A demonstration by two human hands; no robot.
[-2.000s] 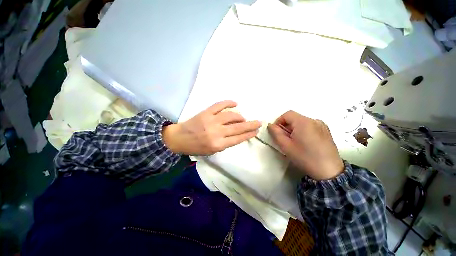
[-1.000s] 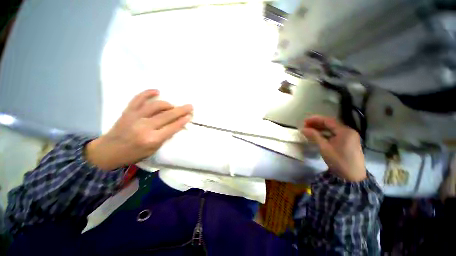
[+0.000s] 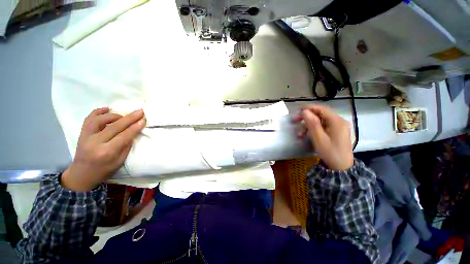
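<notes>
A large white cloth panel (image 3: 98,67) lies on the table below the machine head and hangs over its front edge. A narrow folded strip (image 3: 247,114) runs along it to the right, with dark lines at its edges. My left hand (image 3: 105,147) presses flat on the cloth at the strip's left end, fingertips together. My right hand (image 3: 327,135) is just right of the strip's free end, apart from it; its fingers are curled and blurred, so whether they hold anything cannot be told.
The sewing machine head (image 3: 288,7) is at the top, with a ridged knob (image 3: 243,50) below it. Black-handled scissors (image 3: 327,77) and a black cable lie to the right. A small white box (image 3: 410,119) stands farther right. A woven basket (image 3: 299,185) is below the table edge.
The view has swung right, bringing the scissors and box into sight. My right hand has come away from the strip's end, while my left hand stays on the cloth.
</notes>
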